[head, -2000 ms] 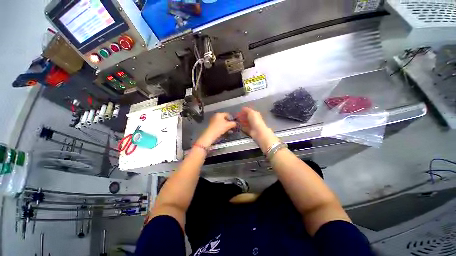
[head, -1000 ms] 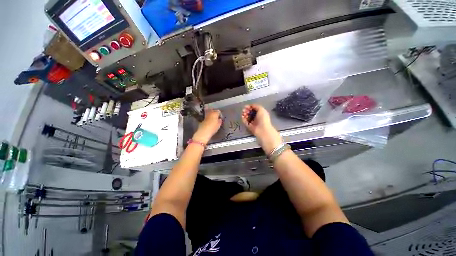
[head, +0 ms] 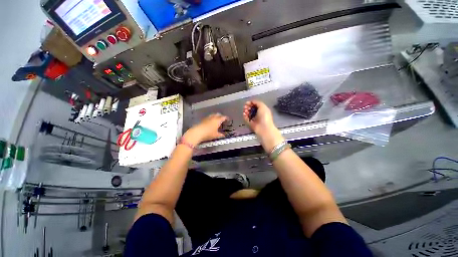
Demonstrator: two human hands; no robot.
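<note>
My right hand [head: 259, 118] is palm up over the grey metal tray [head: 206, 111], its fingers curled around a small heap of short black wires [head: 252, 112]. My left hand [head: 210, 127] is low over the tray to the left, palm down, fingers apart. Several loose black wires [head: 227, 128] lie on the tray at its fingertips; whether the fingers touch them I cannot tell. A clear bag of black wires [head: 301, 101] lies on the tray right of my right hand. A smaller bag of red wires [head: 361, 101] lies farther right.
A white machine cover [head: 163, 134] at left bears red-handled scissors [head: 126, 139] and a teal roll [head: 144, 134]. The machine head [head: 208, 50] stands above the tray. A scale strip [head: 304, 128] runs along the tray's front edge. A touchscreen [head: 83, 17] is at upper left.
My hands were together two seconds ago, then parted. My left hand has since moved left and down, its fingers spreading. The machine head's parts beside the air tubes have shifted.
</note>
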